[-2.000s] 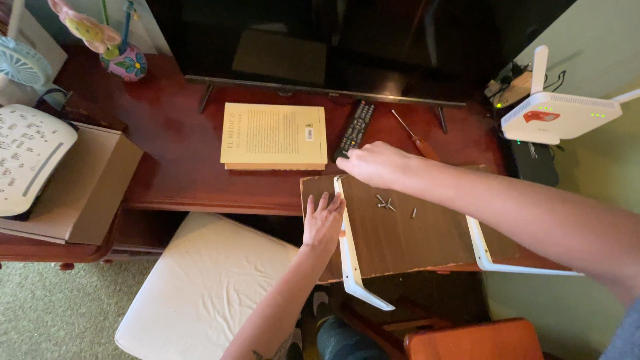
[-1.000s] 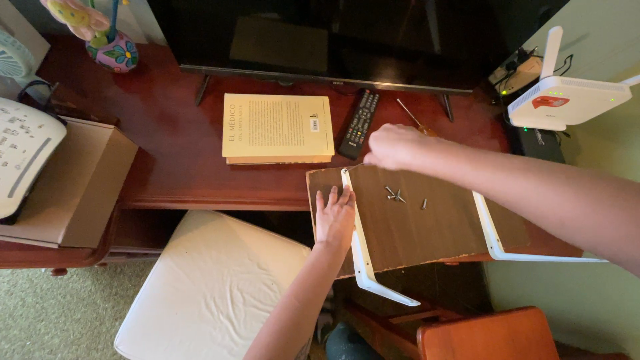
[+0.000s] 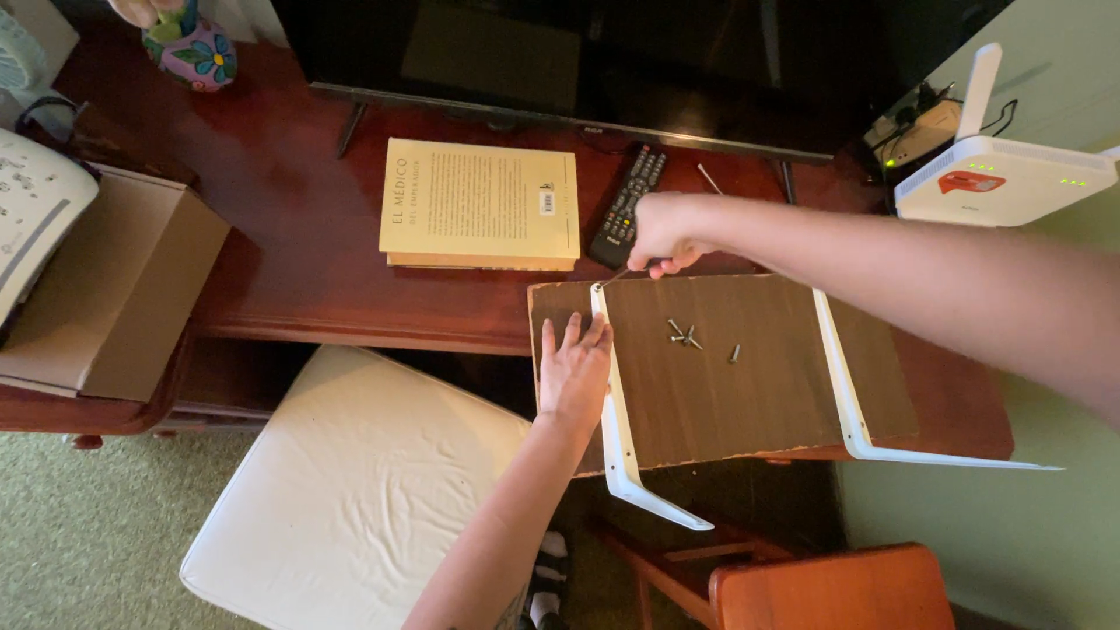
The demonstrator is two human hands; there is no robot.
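My left hand (image 3: 575, 372) lies on the brown wooden board (image 3: 744, 402), its fingertips pressed on a white metal shelf bracket (image 3: 618, 420). Above it my right hand (image 3: 669, 234) is closed around a tool, whose thin metal shaft (image 3: 617, 276) reaches the hole at the bracket's upper end; its handle is hidden in the fist. Several loose screws (image 3: 687, 335) lie on the board, with a single screw (image 3: 734, 353) to their right. A second white bracket (image 3: 842, 376) lies across the board's right part. Behind my right hand, the shaft of another thin tool (image 3: 710, 178) shows on the desk.
A yellow book (image 3: 481, 201) and a black remote control (image 3: 628, 206) lie behind the board, before a television (image 3: 569, 52). A white router (image 3: 1002, 179) stands at right, a cardboard box (image 3: 149, 289) at left. Below are a cream cushioned seat (image 3: 367, 490) and a wooden chair (image 3: 831, 591).
The view has shifted closer to the board. My right hand stays near the bracket's upper end, and my left hand stays on the bracket.
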